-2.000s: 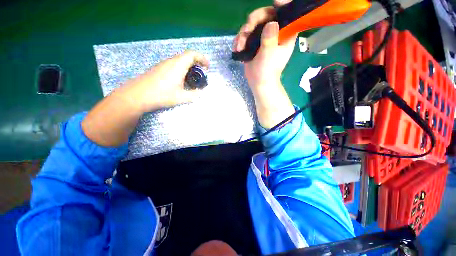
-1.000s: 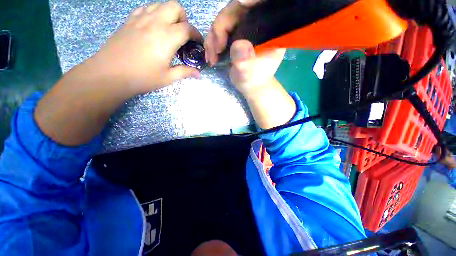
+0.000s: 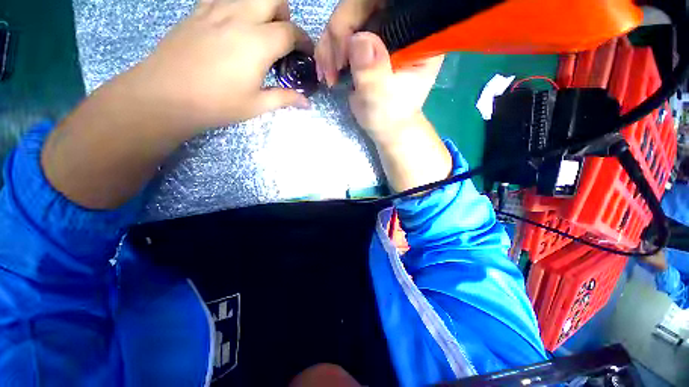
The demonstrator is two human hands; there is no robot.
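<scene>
My left hand [image 3: 219, 64] grips a small round black lens-like part [image 3: 296, 72] between thumb and fingers, its ringed glossy face showing. My right hand [image 3: 385, 83] holds a thick orange-and-black handheld tool [image 3: 521, 29], cut off by the top edge. My right fingertips are at the right side of the black part; the tool's working end is hidden or too small to tell. Both hands are above a silvery bubble-wrap mat [image 3: 227, 170].
A black box [image 3: 521, 132] with a white label stands right, beside a white scrap [image 3: 495, 94]. Red trays [image 3: 585, 283] are stacked beyond it. A black tool cord [image 3: 468, 175] crosses my right sleeve. Another person's blue sleeve [image 3: 672, 283] shows at the right edge.
Two seconds ago my hands were apart; my right hand has come left to the black part. Since one second ago the tool has moved slightly up and right, with the part still held.
</scene>
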